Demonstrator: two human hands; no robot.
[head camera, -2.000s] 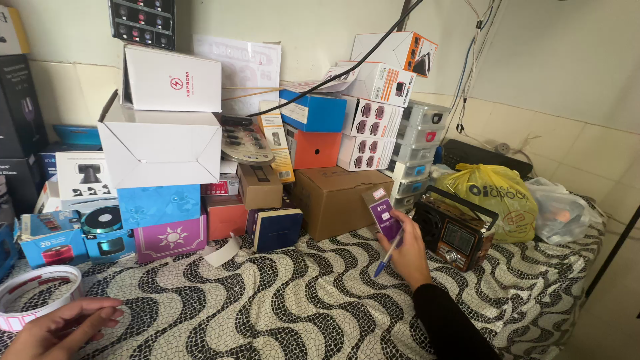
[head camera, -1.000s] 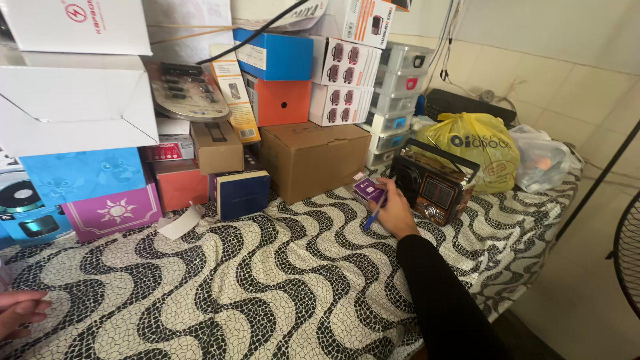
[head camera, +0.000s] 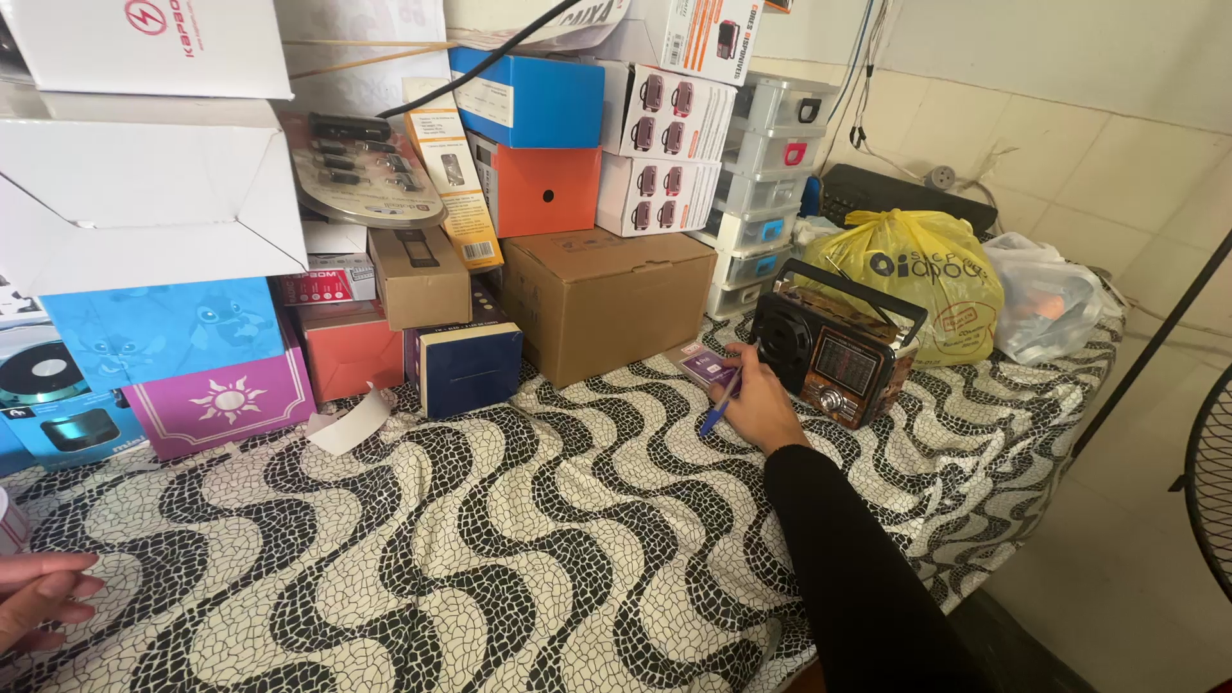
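Observation:
My right hand (head camera: 762, 402) reaches to a small purple box (head camera: 705, 368) that lies on the patterned tablecloth (head camera: 462, 577), between a brown cardboard box (head camera: 606, 303) and a portable radio (head camera: 837, 346). A blue pen (head camera: 719, 409) is held in the same hand, its tip pointing down toward the cloth. The fingers touch the purple box; whether they grip it is hard to tell. At the lower left edge, my left hand (head camera: 43, 597) is partly cut off, its fingers loosely bent over the cloth with nothing seen in them.
Stacked boxes, among them a white carton (head camera: 144, 192) and a dark blue box (head camera: 472, 371), line the wall. A curled paper strip (head camera: 354, 422) lies before them. Plastic drawers (head camera: 760, 183) and a yellow plastic bag (head camera: 905, 289) stand behind the radio. A fan (head camera: 1215, 472) is at the right edge.
My right hand has lowered the purple box from above the cloth down onto it, beside the radio. The view has swung to the right and closer.

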